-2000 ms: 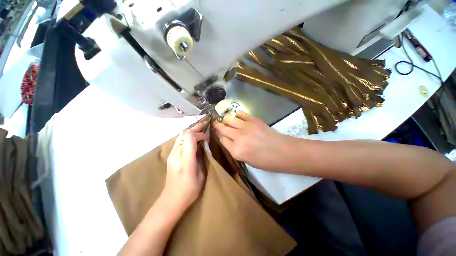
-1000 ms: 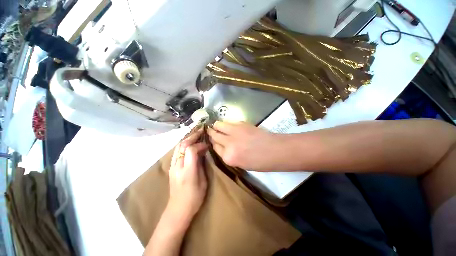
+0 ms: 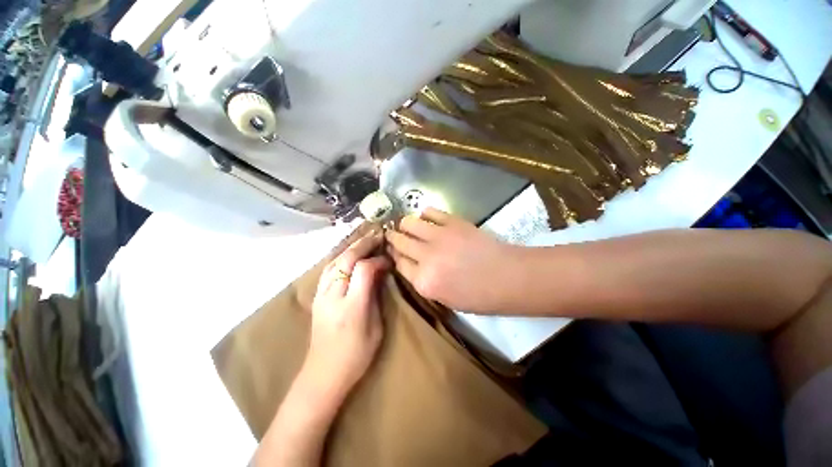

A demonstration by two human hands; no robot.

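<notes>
A tan fabric panel [image 3: 429, 392] hangs from the needle area of the white sewing machine [image 3: 365, 64] down over the table edge. My left hand [image 3: 347, 306], with a ring on one finger, pinches the panel's upper edge just below the cream-white knob [image 3: 376, 206]. My right hand [image 3: 452, 260] pinches the dark folded edge beside it, its fingertips close to my left fingertips. A darker layer shows along the panel's right edge; whether it is a zipper tape I cannot tell. The needle and presser foot are hidden by the fingers and knob.
A fan of brown zippers with gold teeth [image 3: 566, 119] lies on the bed, right of the needle. Brown folded cloth [image 3: 59, 383] hangs at the left. A dark and red tool [image 3: 746, 32], a black cord and a yellow-green disc [image 3: 769, 119] lie at the table's right end.
The view has shifted, so the machine appears further left than two seconds ago. Both hands stay at the fabric edge by the needle, with only small finger movements.
</notes>
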